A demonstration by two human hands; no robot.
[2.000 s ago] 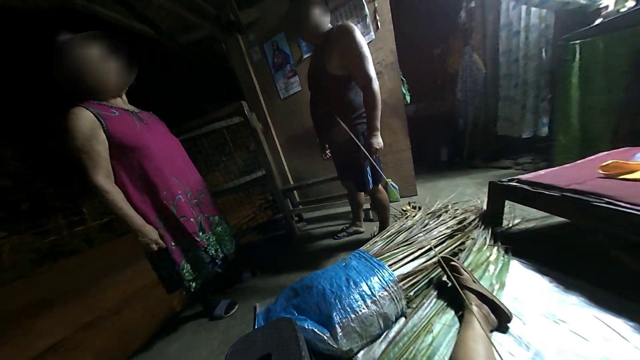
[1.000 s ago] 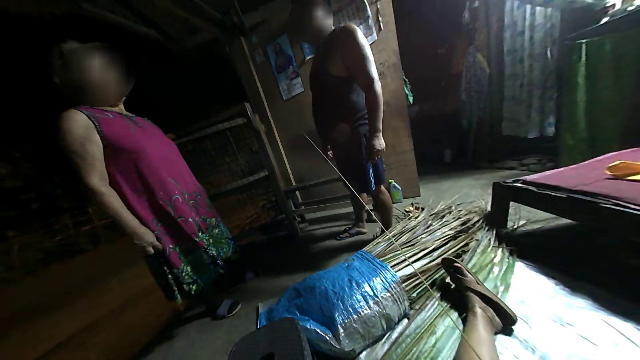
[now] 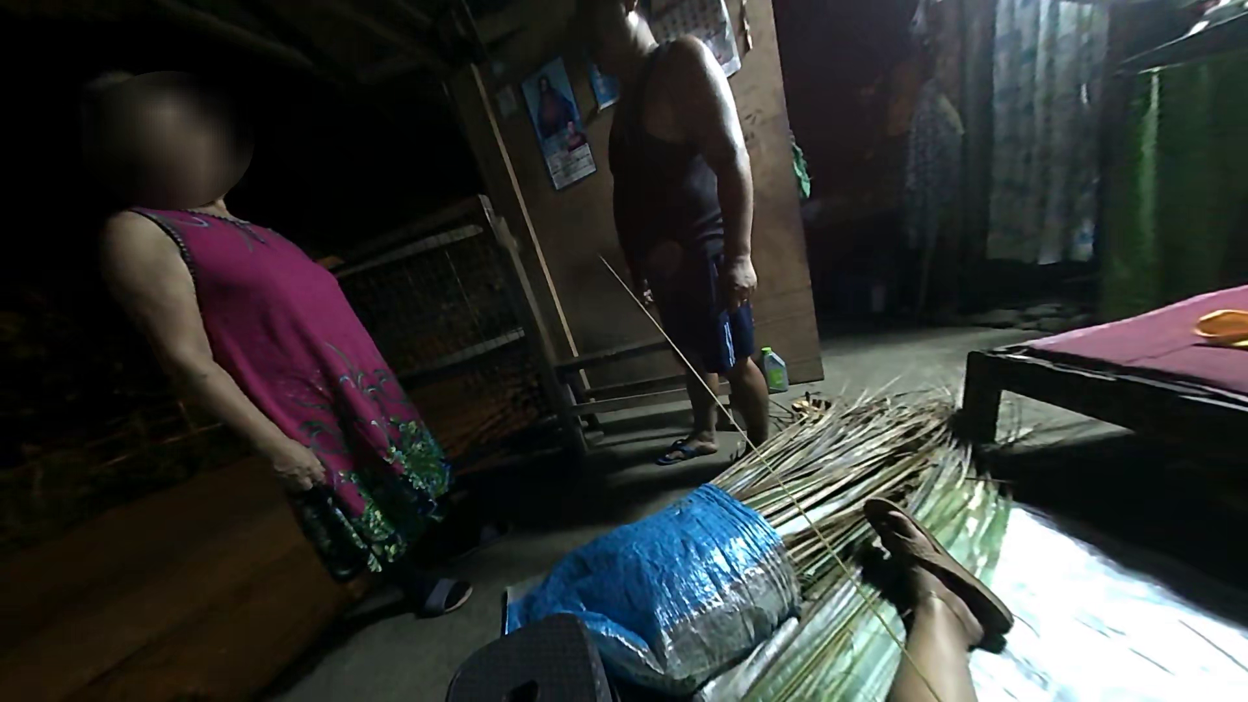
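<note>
Neither my left hand nor my right hand shows in the head view. A long thin leaf rib (image 3: 721, 402) slants from the lower edge up past the standing person's legs; whatever holds its near end is out of sight. Beyond my sandalled foot (image 3: 926, 565) lies a large heap of dry palm leaf strips (image 3: 848, 458), partly on a green and silvery sheet (image 3: 1092, 604). Left of the foot is a stuffed blue and silver sack (image 3: 682, 585), with a dark plastic seat or stool (image 3: 531, 663) in front of it.
One person (image 3: 283, 331) in a magenta dress stands at left. Another person (image 3: 682, 195) in a dark sleeveless top stands behind the heap, near a wooden rail (image 3: 624, 390) and a green-capped bottle (image 3: 774, 370). A low pink-topped bed or bench (image 3: 1150, 341) is at right.
The thin leaf rib first crosses in front of the standing person's arm, then its tip swings left and now sits left of that person.
</note>
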